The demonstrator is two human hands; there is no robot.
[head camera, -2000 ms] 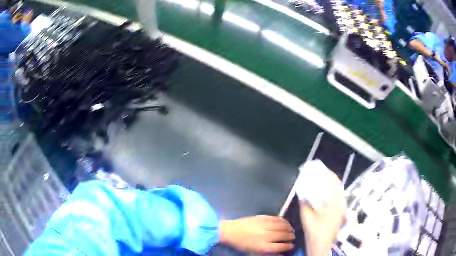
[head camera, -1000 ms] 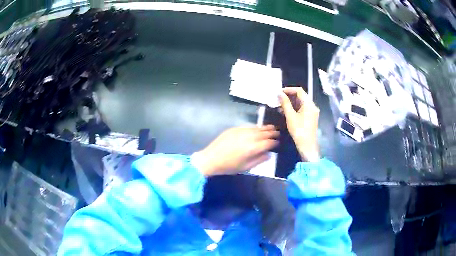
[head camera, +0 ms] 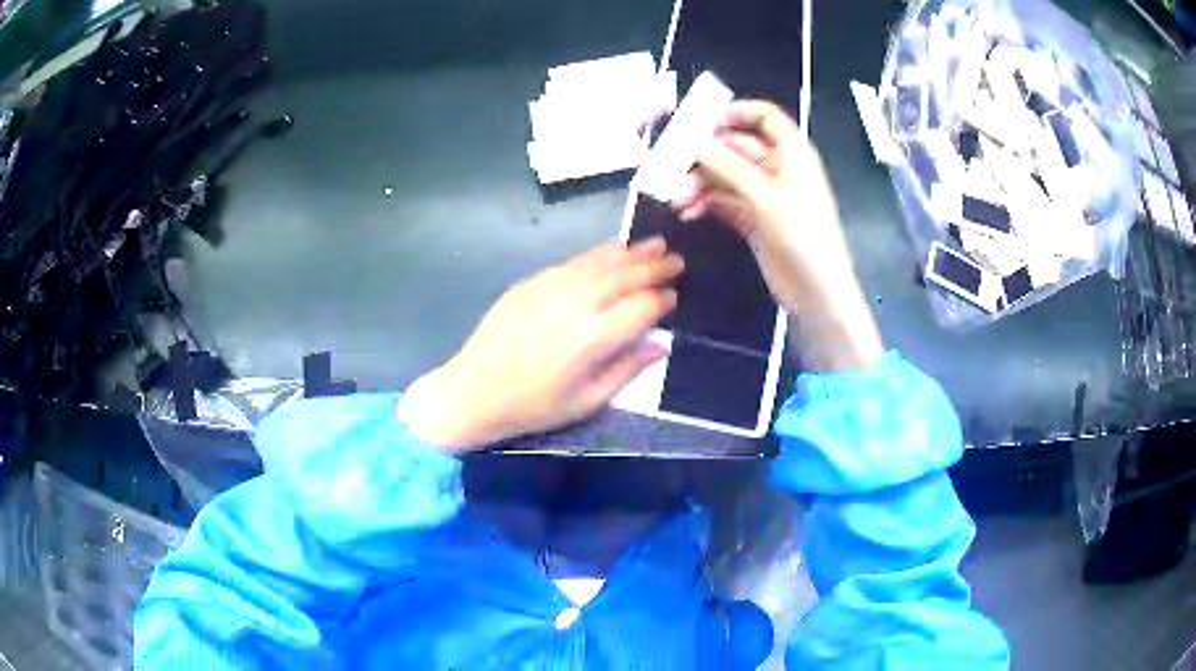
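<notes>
My right hand (head camera: 761, 171) holds a small white plate (head camera: 686, 138) tilted above the dark adhesive strip. The long black adhesive strip (head camera: 715, 262) with white edges lies on the bench and runs away from me. My left hand (head camera: 558, 334) is over the strip's left edge, fingers slightly bent; it is blurred, and whether its fingertips press on anything is hidden. A bare white piece of liner (head camera: 645, 389) shows below the left fingers. A loose stack of white plates (head camera: 597, 115) lies left of the strip.
A clear bag of white panels with dark windows (head camera: 1010, 157) lies at the right. A heap of black cables (head camera: 118, 144) covers the far left. A crumpled clear plastic bag (head camera: 223, 426) is at the near left edge, with a blister tray (head camera: 105, 564) below the bench.
The view has shifted, so the strip shows more fully. My right hand has lifted a white plate from the stack and brought it over the strip. My left hand remains at the strip's near part.
</notes>
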